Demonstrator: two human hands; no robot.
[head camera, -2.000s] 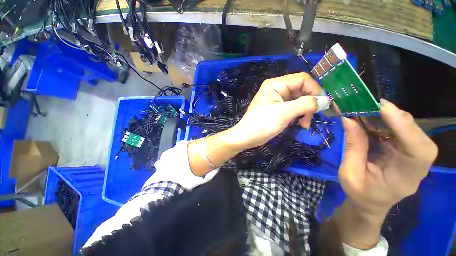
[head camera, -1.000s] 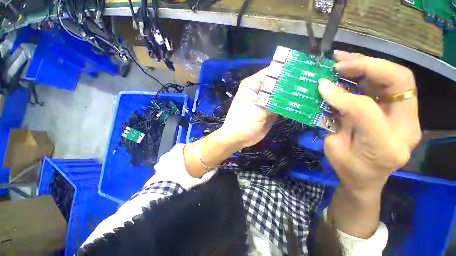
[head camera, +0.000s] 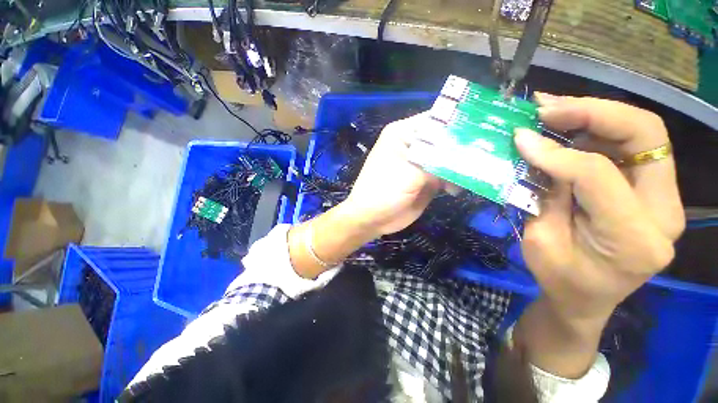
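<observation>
A green circuit board panel (head camera: 480, 142) with silvery-white connectors along its left edge is held in the air below the bench edge. Glare covers part of its face. My left hand (head camera: 394, 177) holds the panel at its lower left; the fingertips are hidden behind it. My right hand (head camera: 602, 181), with a ring, pinches at the panel's right edge with thumb and index finger. Thin strands show by these fingers. The soldering iron (head camera: 526, 51) points down from the bench edge, its tip at the panel's upper right edge near my right fingertips.
A blue bin of black cables (head camera: 464, 248) lies below my hands. A left blue bin (head camera: 177, 264) holds cables and small green boards (head camera: 210, 209). Black cables with silvery plugs (head camera: 253, 55) hang over the wooden bench (head camera: 602, 35). Green panels (head camera: 683, 20) lie at upper right. Cardboard boxes stand at left.
The panel turned from a steep tilt to show its printed face, with its connectors to the left, and came under the iron. Since the middle frame it and my right hand shifted slightly right.
</observation>
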